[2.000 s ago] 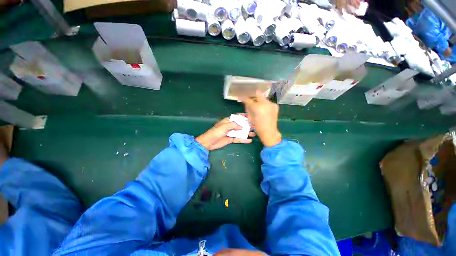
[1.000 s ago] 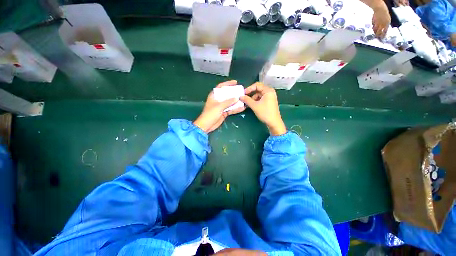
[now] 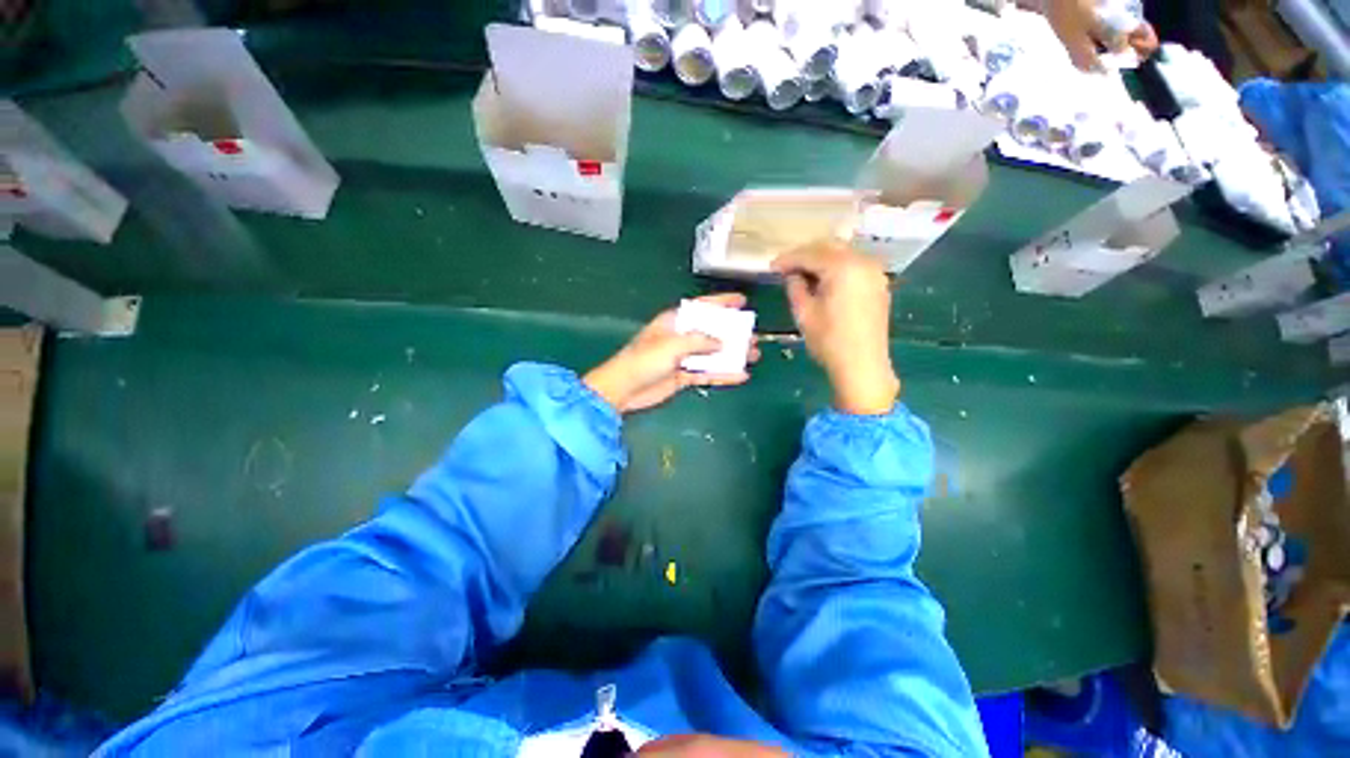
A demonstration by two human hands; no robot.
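My left hand [image 3: 662, 361] holds a thin stack of small white leaflets [image 3: 718, 336], thumb on top, over the green surface. My right hand [image 3: 841, 311] is to its right, fingers bent at the opening of a white box [image 3: 715, 240]. That box is tipped over, its open side facing me. Whether the fingers grip the box or a leaflet is hidden. An upright open white box [image 3: 555, 141] with a small red mark stands to the left. Another white box [image 3: 925, 185] stands directly behind my right hand, partly covered.
More open white boxes [image 3: 237, 156] stand along the green line on both sides. White cylinders [image 3: 829, 59] are piled beyond it, with another person's hand [image 3: 1088, 30] there. A brown carton [image 3: 1207, 570] of small round parts is at right. A yellow scrap [image 3: 671, 572] lies near me.
My right hand has moved from the leaflets to a box, which is now tipped towards me. The upright boxes have shifted left. My left hand still holds the leaflets, slightly lower in view.
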